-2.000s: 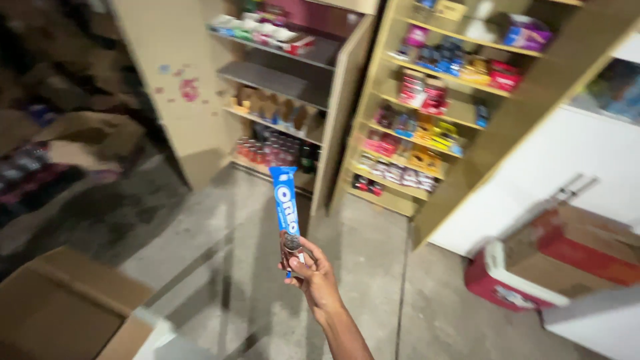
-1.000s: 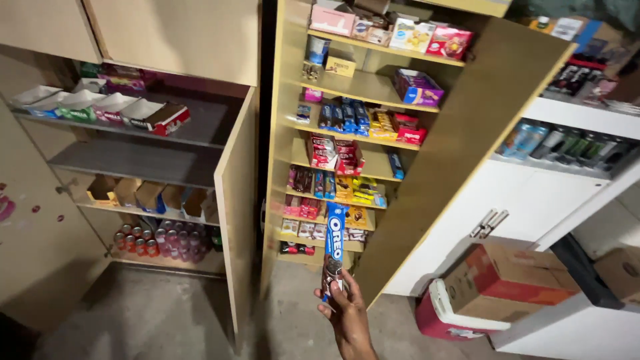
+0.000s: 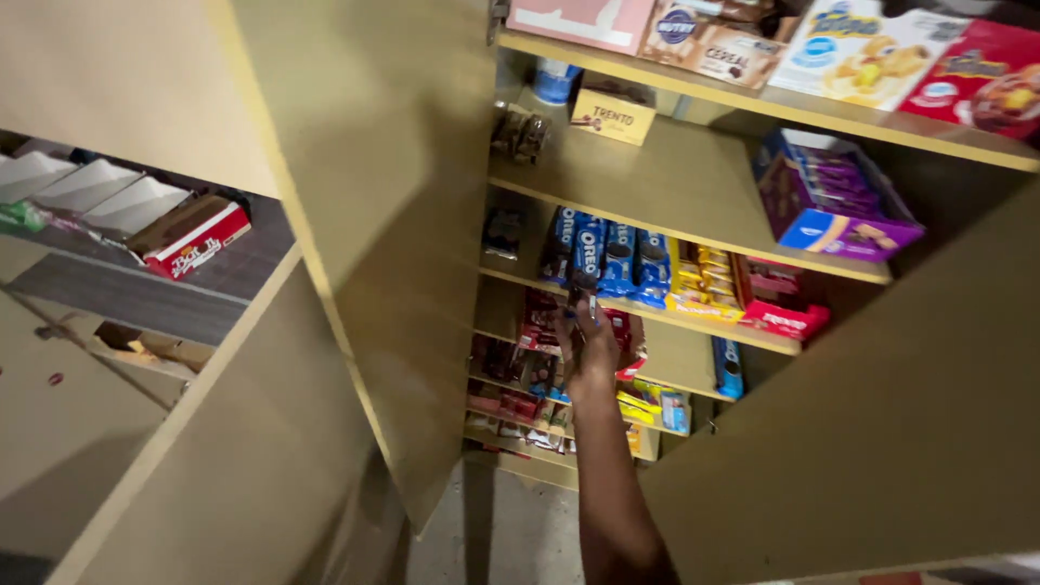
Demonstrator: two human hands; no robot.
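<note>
My right hand (image 3: pixel 588 337) reaches up from below into the yellowish cabinet and grips the dark lower end of a blue Oreo cookie pack (image 3: pixel 590 245). That pack stands upright against a row of like blue Oreo packs (image 3: pixel 619 253) on the middle shelf; whether it touches them I cannot tell. Right of the row are a box of yellow-wrapped sweets (image 3: pixel 704 276) and a red Trento box (image 3: pixel 785 305). Below the hand, red packets (image 3: pixel 539 318) lie on a lower shelf. My left hand is out of view.
The cabinet's left door (image 3: pixel 374 203) and right door (image 3: pixel 861 406) stand open on both sides. Above are a purple box of bars (image 3: pixel 841 199), a cream Trento box (image 3: pixel 613 112) and more boxes. A second cabinet at left holds a red box (image 3: pixel 195 240).
The view has come much closer to the yellowish cabinet. My right hand, still holding the Oreo pack, has moved from in front of the cabinet to the shelf with the blue packs.
</note>
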